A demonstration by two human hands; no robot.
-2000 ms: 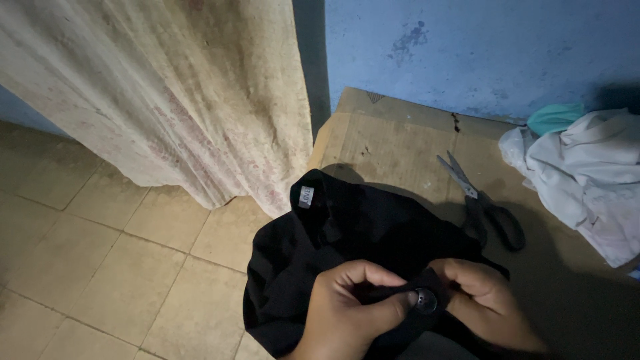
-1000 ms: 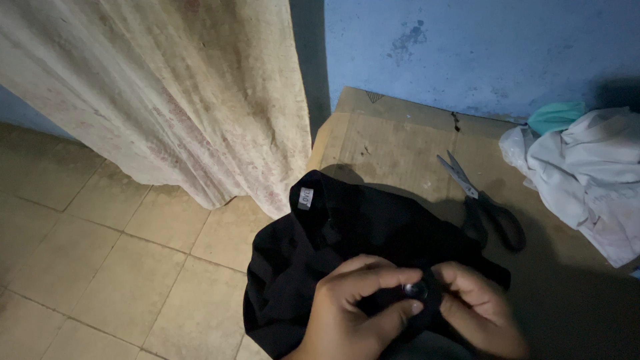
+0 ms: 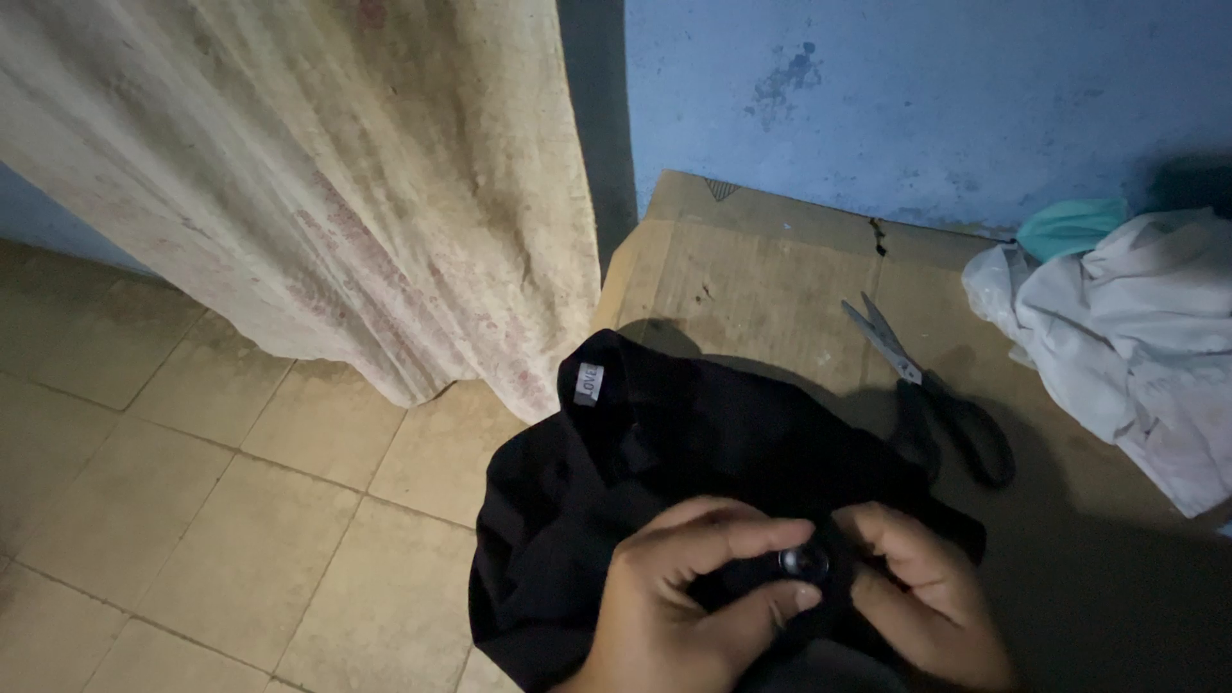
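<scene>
A black garment [image 3: 731, 414] with a small white label inside its collar lies bunched over the cardboard's near left edge. My left hand [image 3: 707, 587] has its thumb and forefinger around a round, shiny dark button [image 3: 804, 561] at the garment. Just right of the button, my right hand [image 3: 919, 587] pinches the black cloth between thumb and fingers. Whether the button is fastened to the cloth is too dark to tell. Scissors [image 3: 910, 371] with black handles lie beyond my right hand, blades slightly apart and pointing up and left.
Flattened cardboard [image 3: 770, 279] covers the surface against a blue wall [image 3: 924, 106]. White cloths [image 3: 1136, 308] and a teal cloth [image 3: 1068, 229] are heaped at the right. A stained curtain [image 3: 385, 192] hangs at the left above a tiled floor [image 3: 231, 520].
My left thumb, which lay over the button two seconds ago, is now below it, and more of the button shows. The garment and scissors have stayed in place.
</scene>
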